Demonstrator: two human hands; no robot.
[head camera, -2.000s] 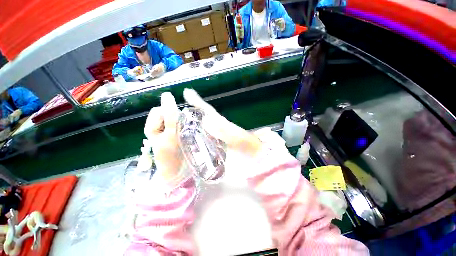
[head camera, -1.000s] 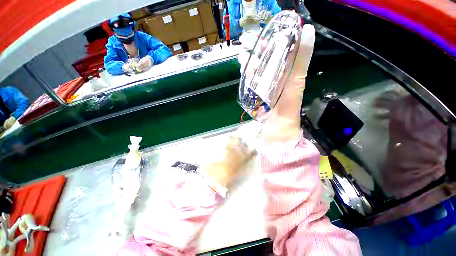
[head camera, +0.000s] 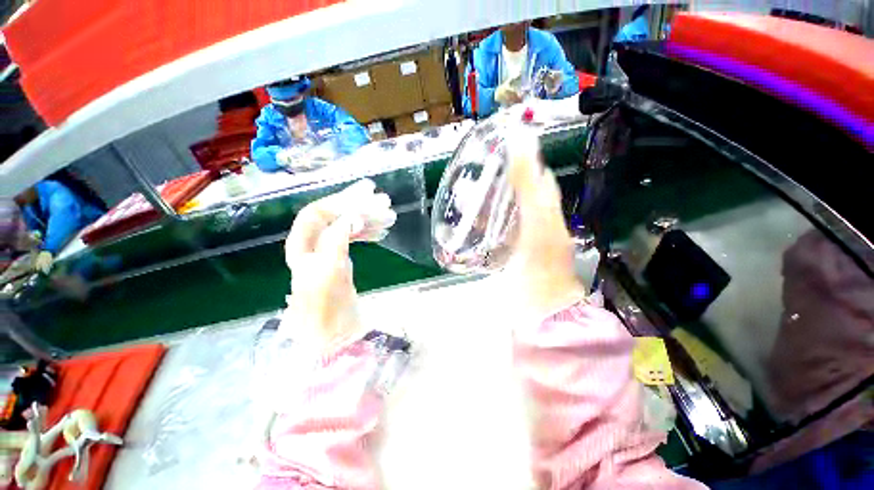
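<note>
My right hand (head camera: 544, 225) is raised and holds an oval clear plastic shell (head camera: 471, 206) upright, with its glossy face to the left of my fingers. My left hand (head camera: 335, 234) is raised left of the shell, fingers pinched on a thin clear poly bag (head camera: 410, 215), whose film hangs between the hands. The bag and the shell look apart, though the film's edge is hard to make out. Both hands look pale from glare. Another shiny clear piece (head camera: 388, 352) lies on the bench beside my left sleeve, partly hidden.
A red foam tray (head camera: 120, 383) at the left holds white curved figure parts (head camera: 81, 431) and a black-and-orange part (head camera: 34, 388). A green conveyor (head camera: 192, 287) runs behind the hands. A yellow card (head camera: 654, 361), metal tools (head camera: 704, 412) and a black box (head camera: 685, 273) are at right. Blue-clad workers sit opposite.
My left hand has risen from the bench and now holds clear film. My right hand has lowered a little with the shell. The view has shifted, and my left arm covers the bagged white part.
</note>
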